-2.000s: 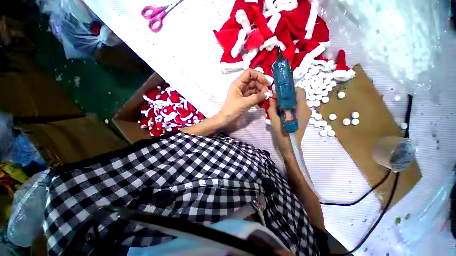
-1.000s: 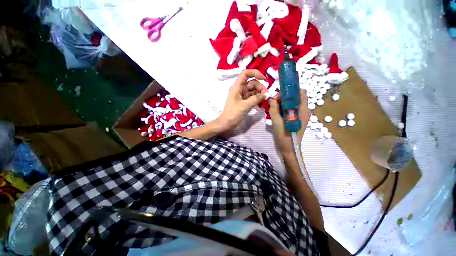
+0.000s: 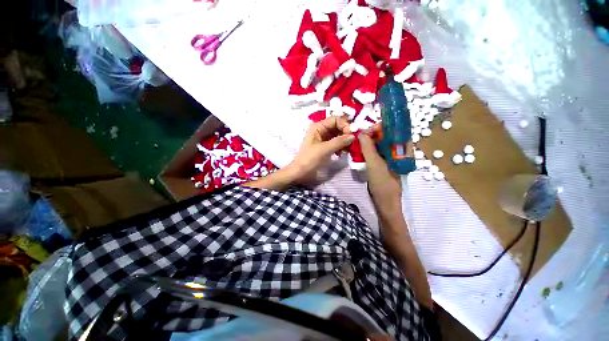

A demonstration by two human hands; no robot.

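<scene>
My left hand (image 3: 319,150) has its thumb and fingers pinched at a small red-and-white Santa hat (image 3: 357,154), whose white brim hangs below between the hands. My right hand (image 3: 379,163) holds the teal glue gun (image 3: 395,120), nozzle pointing away from me, and its fingertips also meet the small hat. Which part each fingertip grips is too small to tell. Beyond the hands lies a heap of red hats with white brims (image 3: 334,60). White pompoms (image 3: 421,120) lie in a pile right of the gun.
An open carton of small red-and-white pieces (image 3: 180,163) stands below the table edge at left. Pink scissors (image 3: 207,45) lie at upper left. A cardboard sheet (image 3: 467,193) bears stray pompoms and a clear round object (image 3: 534,198) beside a black cord (image 3: 527,266). A plastic bag (image 3: 514,53) lies at upper right.
The glue gun has tilted and shifted slightly right, its nozzle farther from the hat. Both hands have closed in around the hat, the left hand's fingers lower and more closed. The view has shifted slightly.
</scene>
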